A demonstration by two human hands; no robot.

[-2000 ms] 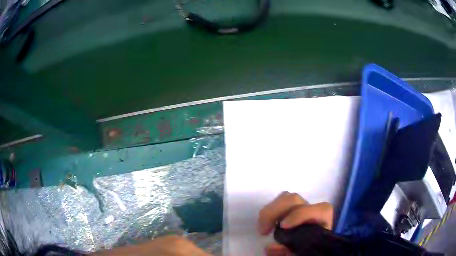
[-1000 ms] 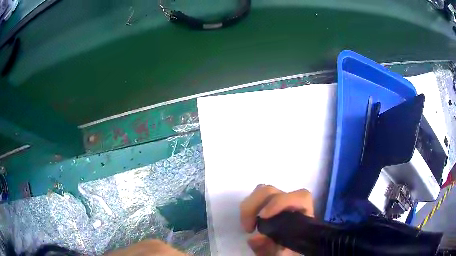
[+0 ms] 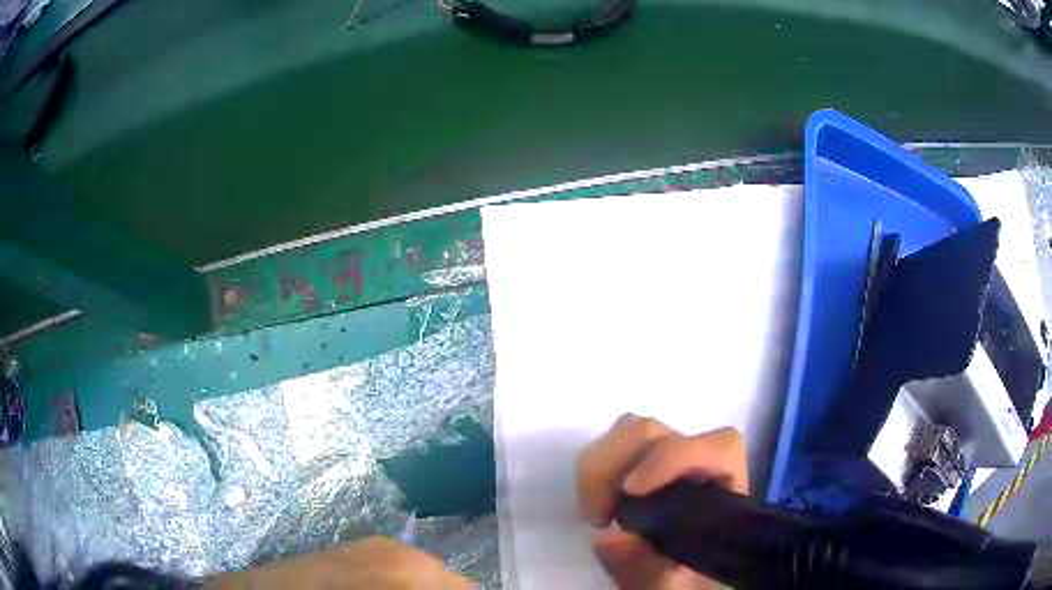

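My right hand [image 3: 663,467] is at the bottom, right of centre, over the white sheet [image 3: 646,311]. Its fingers are closed around the narrow end of a black electric screwdriver [image 3: 808,547], whose thick body lies to the right. My left hand [image 3: 346,567] is cut off by the bottom edge, so its fingers and anything in it are hidden. A dark, blurred curved thing [image 3: 110,579] shows at the bottom left, partly out of the picture; I cannot tell if it is held.
A blue bin [image 3: 816,288] stands right of the sheet, with a dark flat panel [image 3: 929,305] and a white-silver screw feeder [image 3: 981,403]. Crinkled plastic film [image 3: 312,461] covers the bench at left. A black headband [image 3: 548,35] lies on the green conveyor [image 3: 461,127] at the top.
The view has shifted slightly. My right hand stays on the screwdriver over the sheet. My left hand remains at the bottom edge.
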